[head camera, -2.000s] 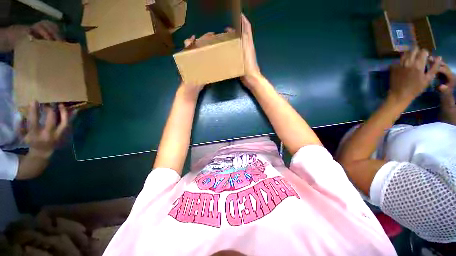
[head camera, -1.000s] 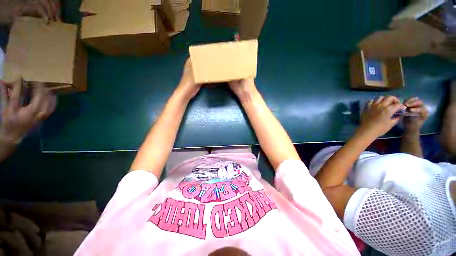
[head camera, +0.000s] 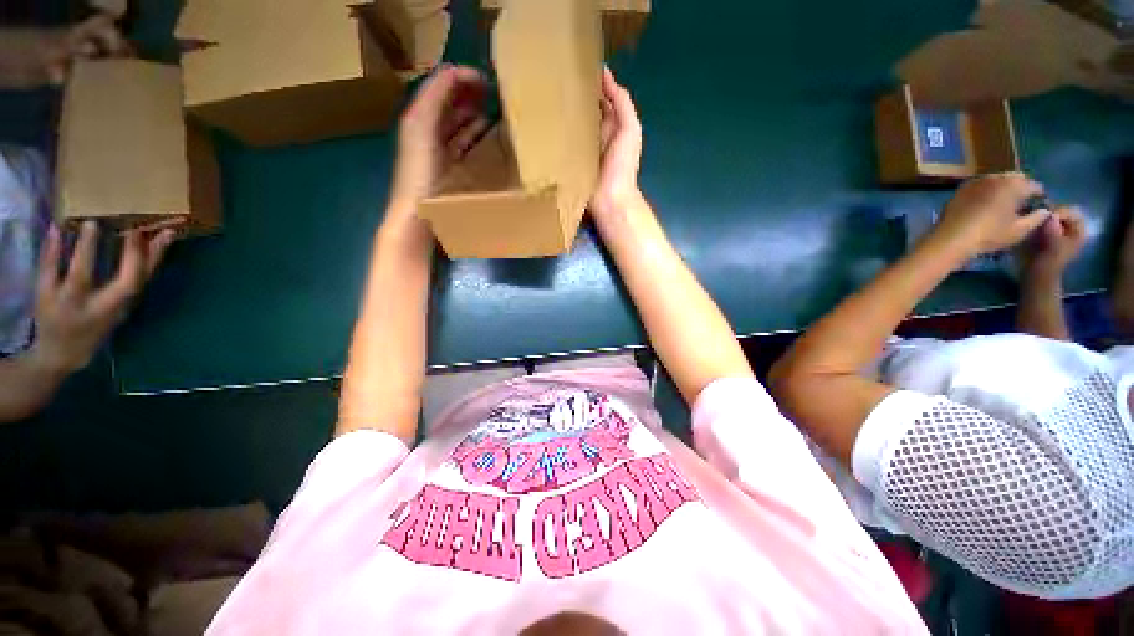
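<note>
A brown mailer box (head camera: 497, 226) is held just above the tabletop in front of me. Its lid (head camera: 543, 93) stands up along the right side, and the inside of the box shows to the left of it. My right hand (head camera: 617, 143) is pressed against the box's right side behind the lid, with part of the fingers hidden. My left hand (head camera: 435, 137) is at the far left side of the box, its fingers curled and slightly blurred. Whether it touches the box wall is hard to tell.
The dark green tabletop (head camera: 746, 224) has stacked boxes (head camera: 280, 75) at back left. A left neighbour's hands hold a box (head camera: 124, 143). On the right, an open box (head camera: 889, 137) holds a blue printed card (head camera: 943, 137), near another neighbour's hands (head camera: 995, 211). A brown box (head camera: 626, 25) stands behind mine.
The held box has tipped and turned, so its lid and inside now show. My left hand has moved from under the box up to its left side. My right hand has moved up the right side.
</note>
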